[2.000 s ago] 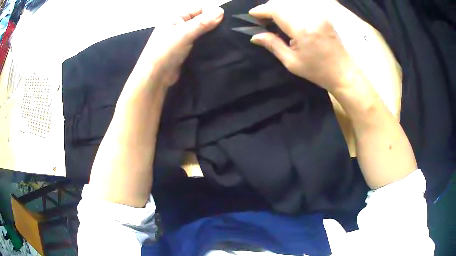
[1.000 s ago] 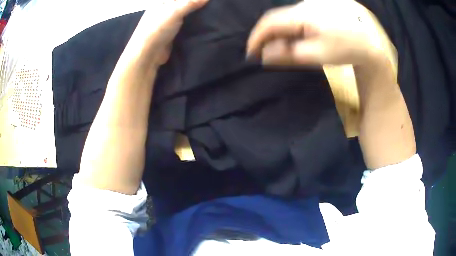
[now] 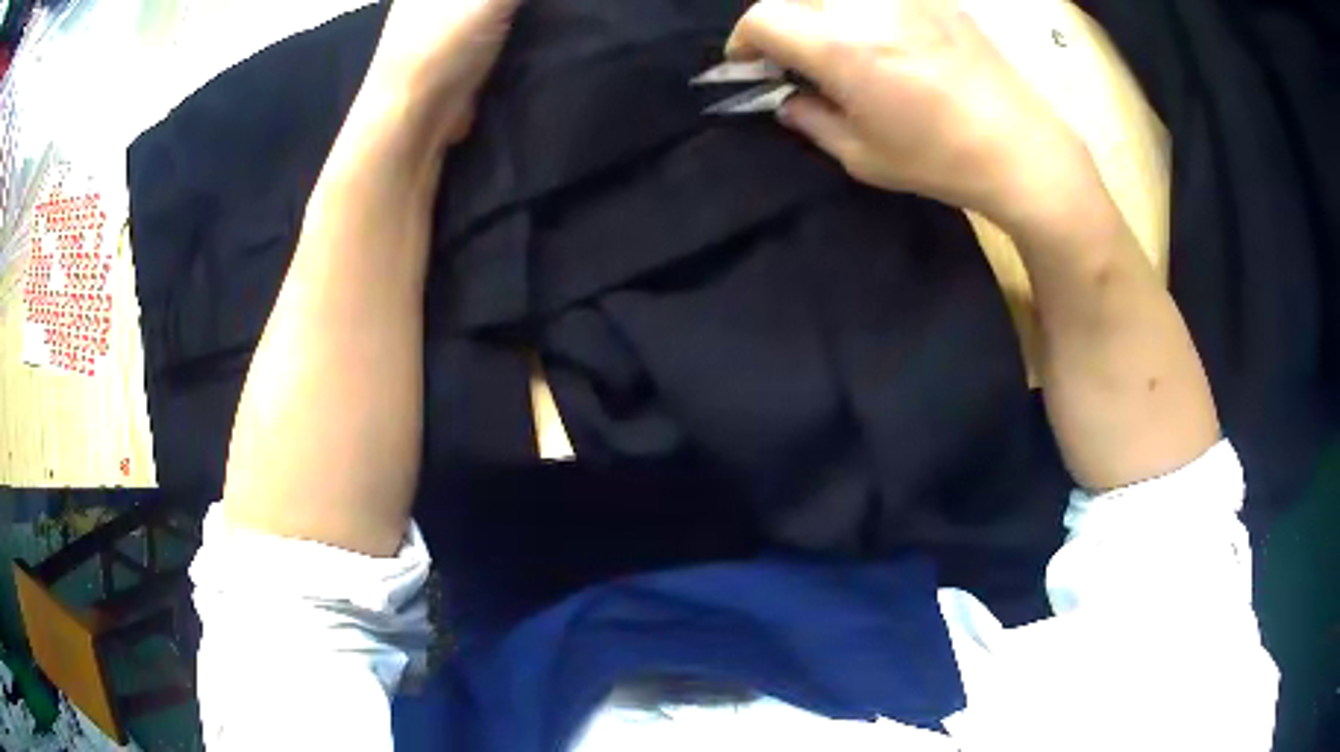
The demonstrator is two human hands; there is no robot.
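Observation:
A large black garment [image 3: 705,323] covers most of the table, with folds and seam-like edges across its middle. My right hand [image 3: 897,103] is over its upper right part and holds silver thread snips [image 3: 745,88]; the two blades stand apart and point left. My left hand [image 3: 448,59] lies on the garment at the top, partly cut off by the frame's upper edge. Its fingertips are out of view, so I cannot tell if it grips the cloth.
The pale wood table [image 3: 1124,162] shows at the right and left. A sheet with red dots [image 3: 69,279] lies at far left. More black cloth [image 3: 1264,221] hangs at the right edge. A wooden stool [image 3: 66,646] stands at lower left. A blue apron [image 3: 764,632] is at the bottom.
The garment and my left hand have shifted left and upward in view, the hand now cut off by the top edge. My right hand swung with blur, and the snips show again.

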